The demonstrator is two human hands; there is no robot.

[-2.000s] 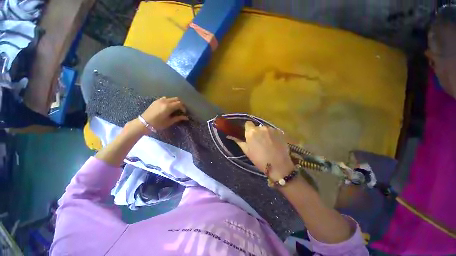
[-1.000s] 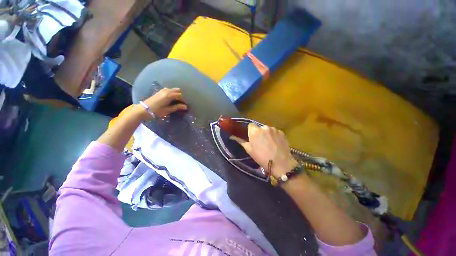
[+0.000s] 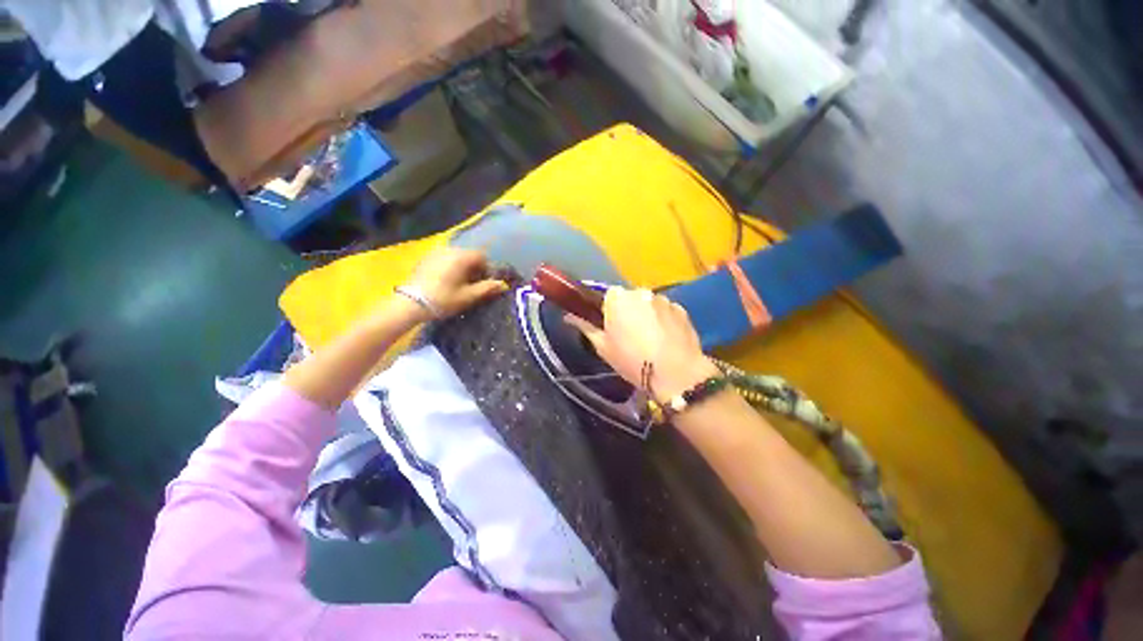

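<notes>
The dark speckled garment piece (image 3: 501,391) lies along the grey padded board (image 3: 533,238), whose rounded end shows beyond it. White cloth with a dark seam line (image 3: 470,470) joins it on the near left side. My right hand (image 3: 649,338) is closed round the reddish-brown handle of the steam iron (image 3: 570,363), whose soleplate rests on the dark piece. My left hand (image 3: 454,286) has its fingertips on the far end of the dark piece, near the iron's tip, and seems to pinch its edge.
The yellow table cover (image 3: 928,463) spreads under the board. A blue bar (image 3: 802,278) with an orange-pink tie crosses it. The hose (image 3: 840,438) runs back from the iron. A white basin (image 3: 715,75) stands at the back; crumpled garments (image 3: 357,482) hang low left.
The view has turned, bringing the white basin into sight. The dark piece now covers more of the board towards its rounded end. My left hand and the iron are closer together.
</notes>
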